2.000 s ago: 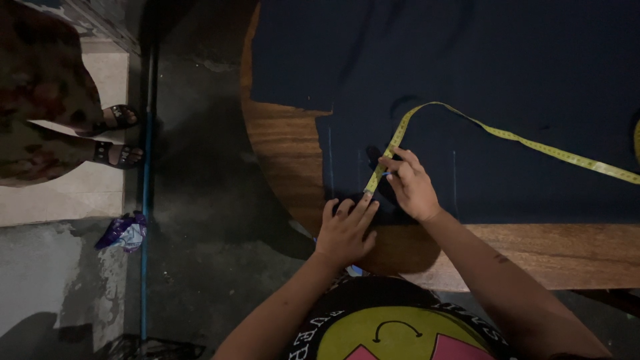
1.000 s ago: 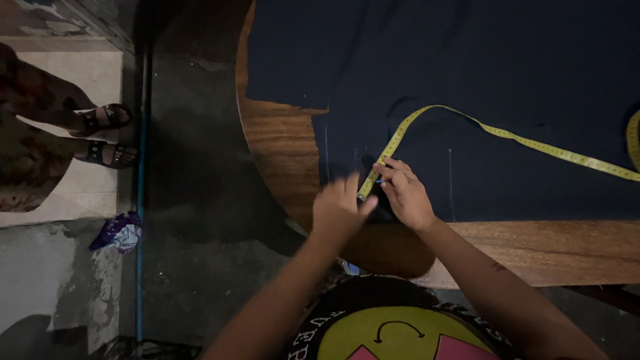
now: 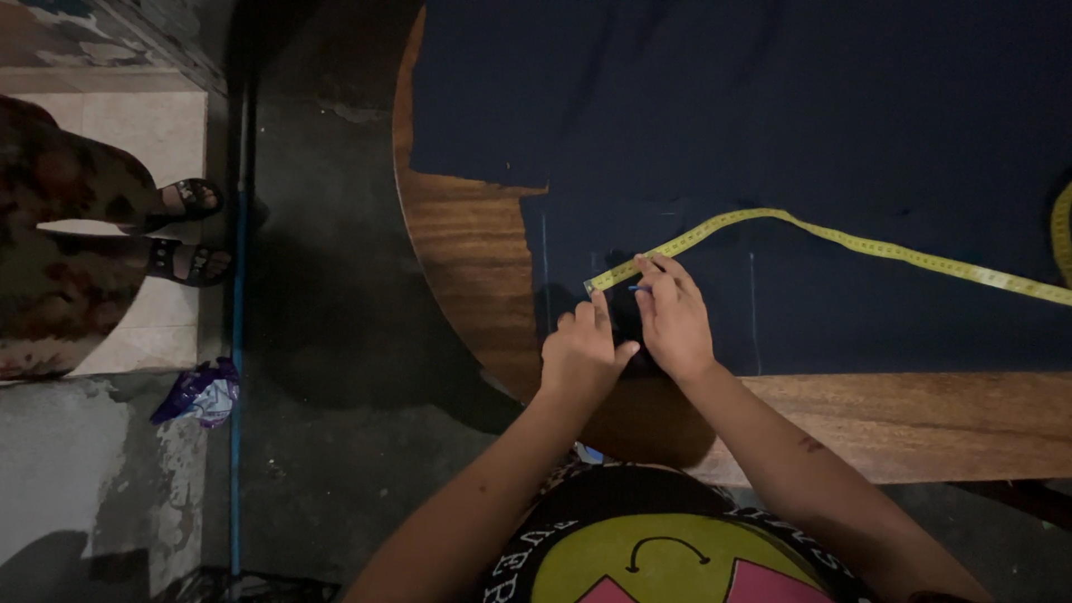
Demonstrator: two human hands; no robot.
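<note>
Dark blue fabric (image 3: 837,126) lies spread over a wooden table, with several thin chalk lines near its lower left part. A yellow tape measure (image 3: 737,218) runs across it from the right. My left hand (image 3: 582,347) presses the tape's metal-tipped end onto the fabric with the index finger. Close beside it on the right, my right hand (image 3: 674,318) rests fingertips on the tape and holds a small blue thing (image 3: 639,288), mostly hidden by the fingers, perhaps a marker or chalk. A dark shadow falls between the hands.
The wooden table's curved edge (image 3: 452,276) shows at the left, its straight edge along the front. A person in a patterned garment, with sandalled feet (image 3: 197,230), is at the far left. A blue pipe (image 3: 238,335) and a purple plastic wrapper (image 3: 201,394) are near the feet.
The tape's end has swung to a flatter slant, up and left of its earlier place. My left hand, blurred in motion a second ago, is now on that end.
</note>
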